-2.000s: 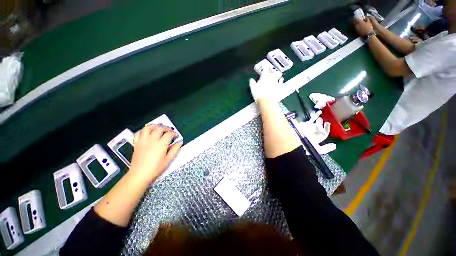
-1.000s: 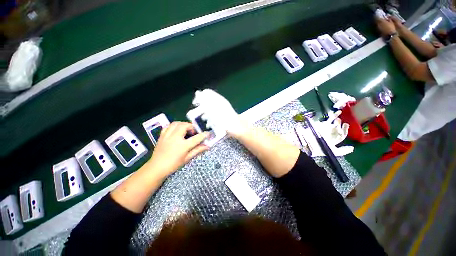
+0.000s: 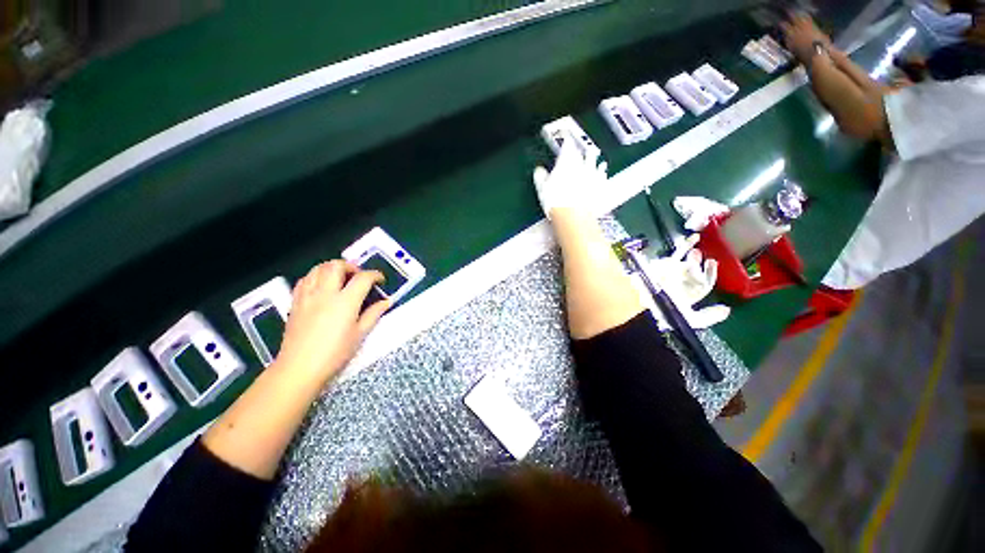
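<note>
White front housings with rectangular windows lie in a row on the green conveyor belt. My bare left hand (image 3: 324, 315) has its fingers and thumb at the left edge of one housing (image 3: 406, 259), gripping it on the belt; the fingers hide part of that edge. My right hand (image 3: 572, 186), in a white knit glove, is further right along the belt. Its fingers are on the near side of another housing (image 3: 560, 129) and partly hide it. Several more housings (image 3: 197, 359) lie left of my left hand.
Bubble wrap (image 3: 410, 400) lies under my forearms with a white card (image 3: 502, 418) on it. A black-handled tool (image 3: 683, 329), crumpled gloves (image 3: 691, 283) and a red tray (image 3: 745, 270) with a bottle (image 3: 753, 229) are right. A person in white (image 3: 918, 173) reaches over the belt beyond.
My right hand has moved from beside my left hand out to the right, onto a housing there. My left hand has moved slightly left and down. The left-hand housings have shifted along the belt.
</note>
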